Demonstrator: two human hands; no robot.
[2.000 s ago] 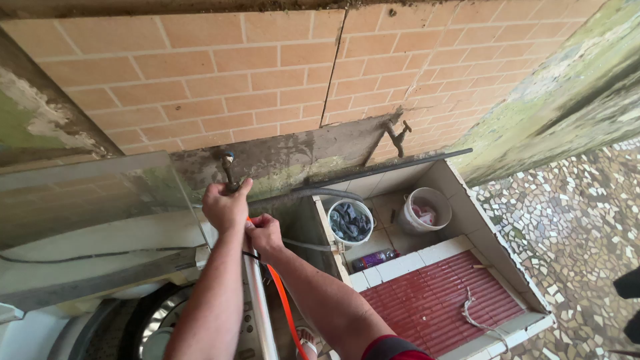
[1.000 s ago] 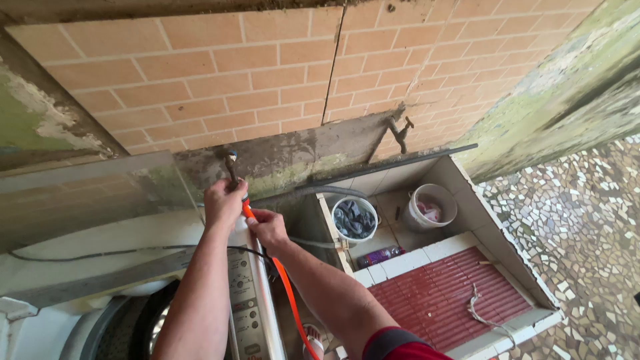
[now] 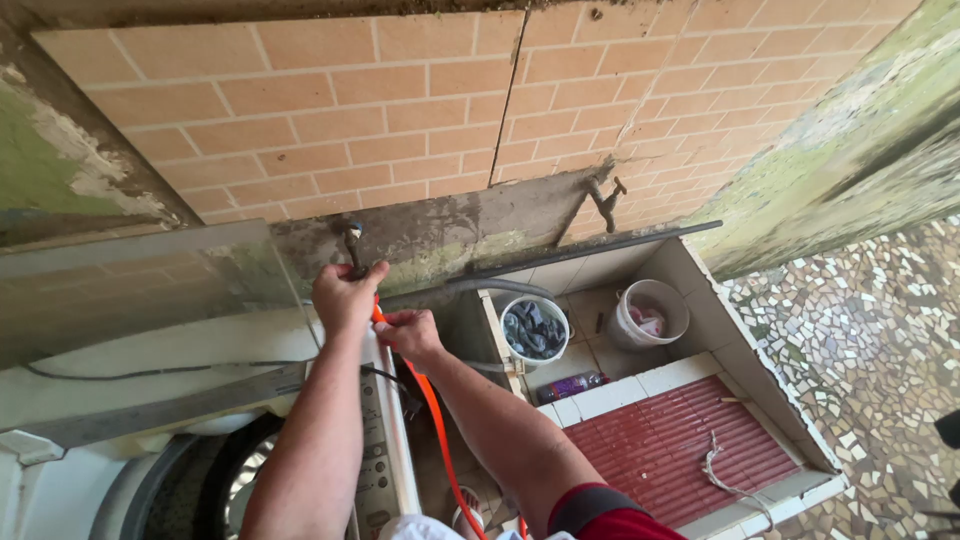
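A metal tap comes out of the bare cement strip below the wall tiles. My left hand is closed around the tap's lower end, its thumb to the right. Just below and to the right, my right hand grips an orange hose near its upper end, which meets the tap's outlet by my left fingers. The exact joint is hidden by my hands. From there the hose hangs down between the washing machine and the tiled sink, past a foot in a sandal.
The top-loading washer has its clear lid raised at left. In the tiled laundry sink stand a bucket of dark cloth, a white bucket and a lying bottle. A second tap and a grey corrugated hose are nearby.
Both hands stay at the tap and hose. The right hand's fingers have shifted slightly on the hose. The washer's control panel, largely hidden two seconds ago, shows more between the arms.
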